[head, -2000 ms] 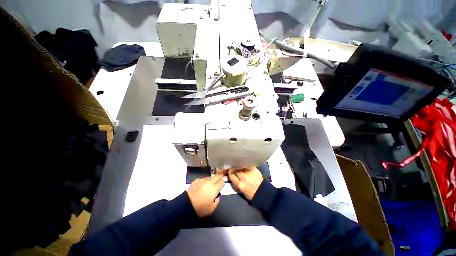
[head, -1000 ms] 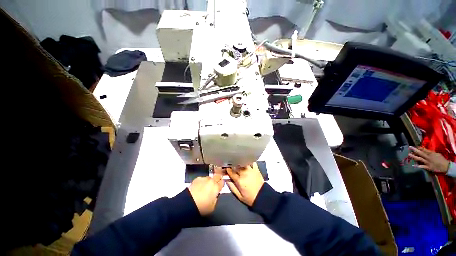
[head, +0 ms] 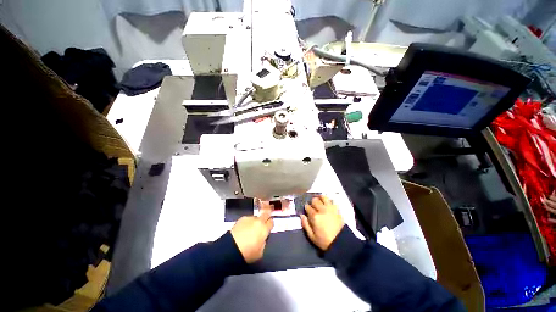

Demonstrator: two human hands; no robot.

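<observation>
A black fabric panel (head: 286, 251) lies flat on the white sheet in front of the sewing machine head (head: 279, 167). The small clamp (head: 278, 206) with a reddish centre and a dark piece in it shows under the head. A black strip (head: 239, 209) shows left and right of it. My left hand (head: 252, 236) rests at the panel's upper left edge, fingertips at the clamp's left side; whether it pinches anything is hidden. My right hand (head: 323, 222) lies right of the clamp, fingers spread and flat on the black strip and the panel's edge.
Overlapping dark strips (head: 366, 192) lie right of the head. A dark-filled carton (head: 97, 131) stands at left, an open carton (head: 436, 234) at right. The screen (head: 448, 100) is upper right. Metal tweezers or snips (head: 259, 114) lie on the machine. Another person's fingers show at the right edge near red straps (head: 529, 143).
My right hand has moved right, away from the clamp, and its fingers have spread, uncovering the clamp's centre. My left hand stays nearly in place. The other person's hand has moved toward the right edge.
</observation>
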